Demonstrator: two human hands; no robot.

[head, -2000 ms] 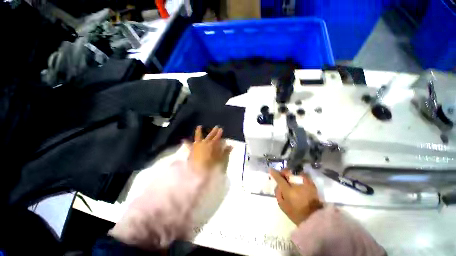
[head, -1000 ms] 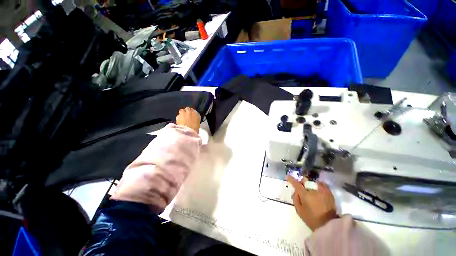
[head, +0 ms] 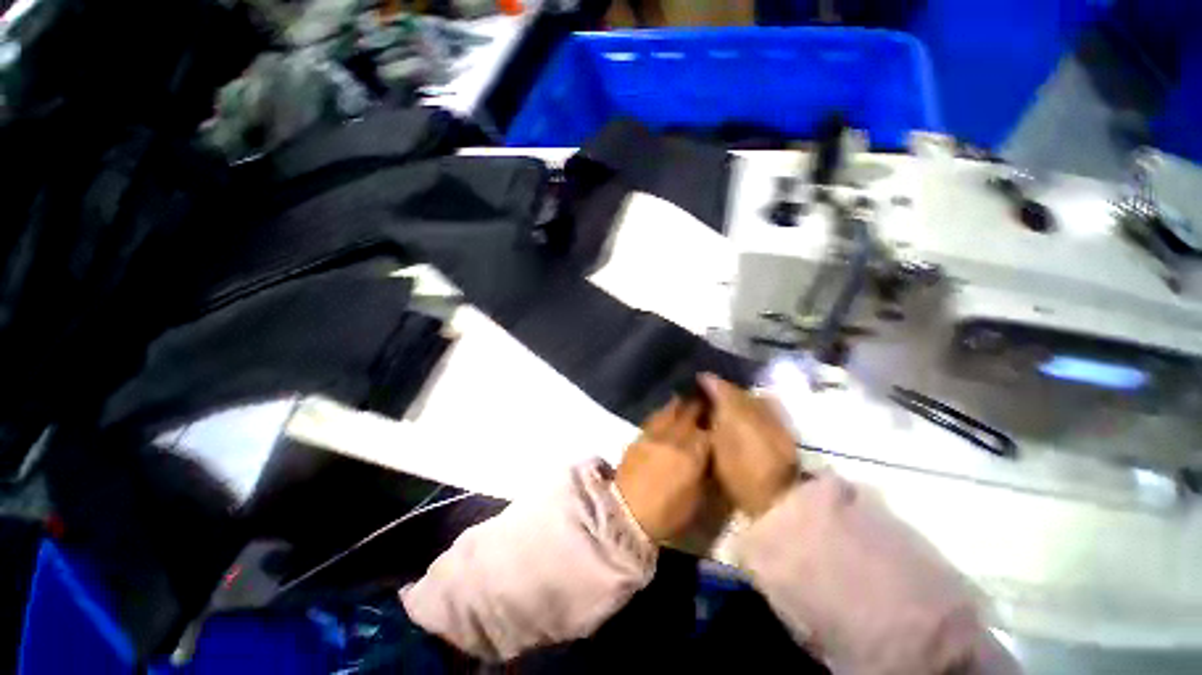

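A black fabric panel runs from the pile at the left across the white table to my hands. My left hand and my right hand are close together at its near right end, and both are closed on it. The fingers and the fabric edge between them are blurred. The hands are just left of and below the needle area of the white sewing machine, whose small light glows beside the fabric end.
Stacked black fabric panels cover the table's left side. Black snips lie on the machine bed. A blue bin stands behind the table, with black fabric over the table's far edge. A thin pale cord hangs near the table's front left.
My left hand has come from the pile to the right, bringing a black panel across the table. My right hand has moved left from the needle area to meet it. The camera view has shifted.
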